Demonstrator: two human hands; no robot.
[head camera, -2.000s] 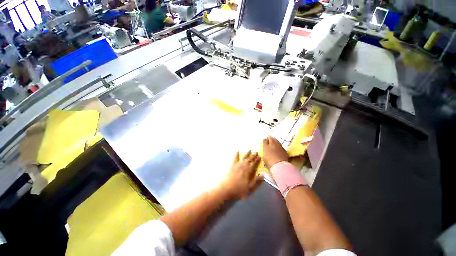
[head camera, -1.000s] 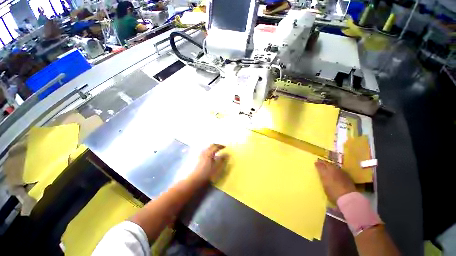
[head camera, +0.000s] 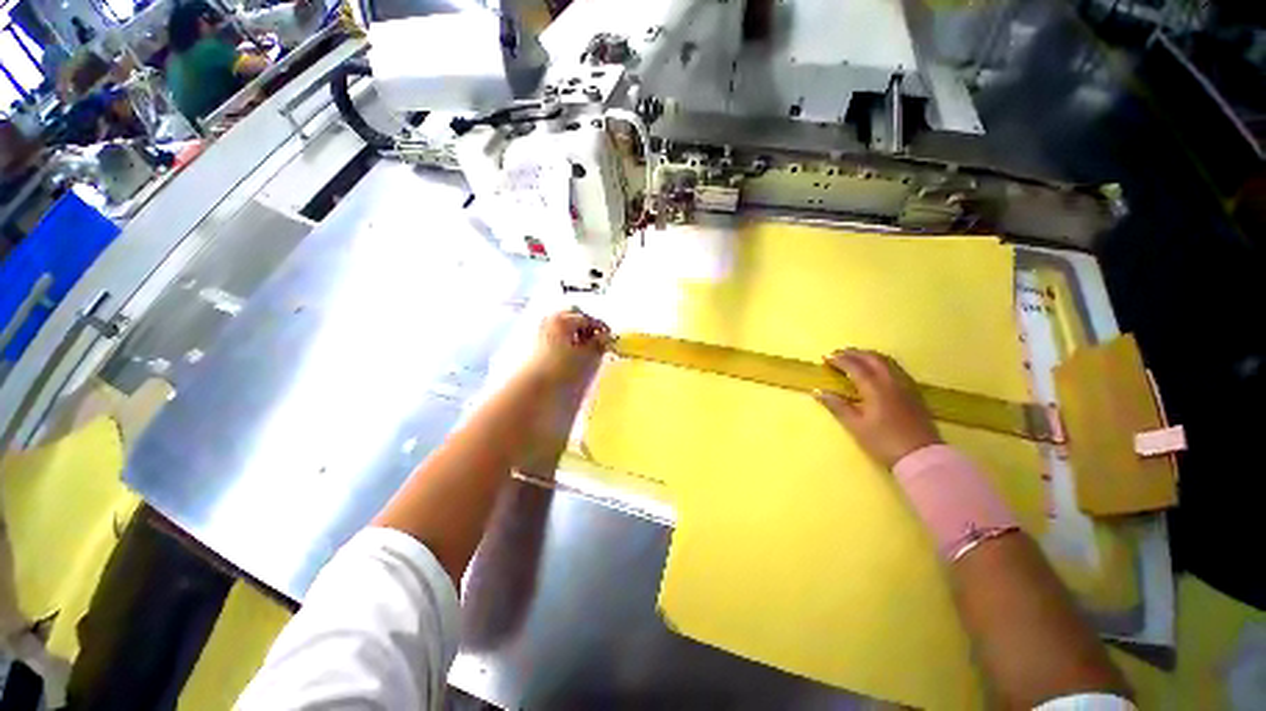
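Note:
A large yellow bag panel lies flat on the pale template, its front part reaching over the silver machine table. A narrow dark-yellow strip lies across the panel. My left hand has its fingers closed on the strip's left end, below the white machine head. My right hand rests on the strip right of its middle, fingers spread, with a pink band on the wrist. An ochre flap with a pale pink tab lies at the template's right end.
The white sewing machine head stands behind my left hand. A metal rail runs behind the panel. More yellow sheets lie left of the silver table. A blue bin and a person in green are at the back left.
The view has turned right and moved closer. My left hand has gone from the panel's left edge to the strip's left end. My right hand has moved from the panel's right side onto the strip.

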